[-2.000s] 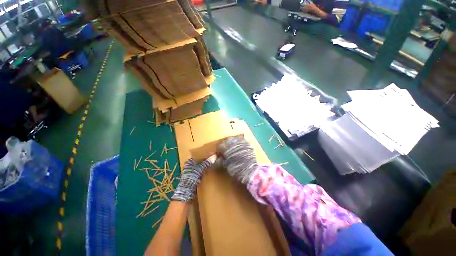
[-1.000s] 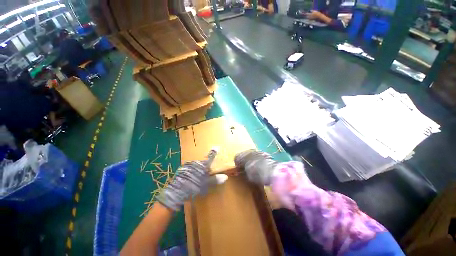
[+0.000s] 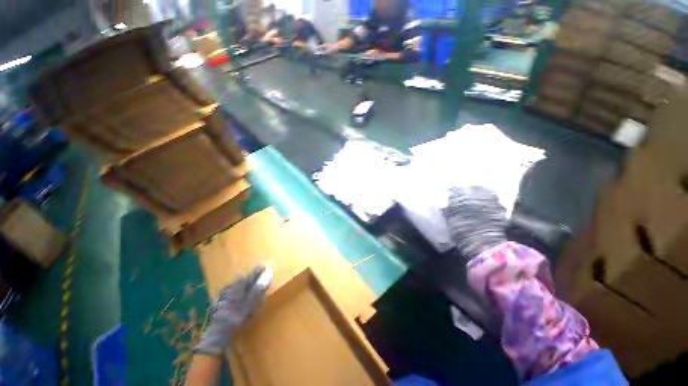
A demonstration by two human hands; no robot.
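A folded tan carton tray [image 3: 302, 343] lies in front of me with its far wall raised. Flat tan cardboard [image 3: 256, 245] lies beyond it on the green table. My left hand [image 3: 234, 309], in a grey glove with a pale thumb tip, rests at the tray's far left corner. My right hand [image 3: 479, 219], in a grey striped glove, is on the near edge of the white printed sheets [image 3: 479, 158]. Its fingertips are blurred against the sheets, so I cannot tell if it grips one. Loose small white parts [image 3: 358, 177] lie left of the sheets.
A tall leaning stack of blanks [image 3: 166, 143] stands at the table's far left. Thin cardboard scraps [image 3: 177, 324] lie on the green mat. Stacked tan boxes [image 3: 634, 264] stand at the right. A blue crate [image 3: 111, 358] is at lower left. A person [image 3: 381, 38] sits across the dark belt.
The view has swung right. My right hand has left the tray and reached over to the white sheets. My left hand stays at the tray. The tray's far wall now stands up.
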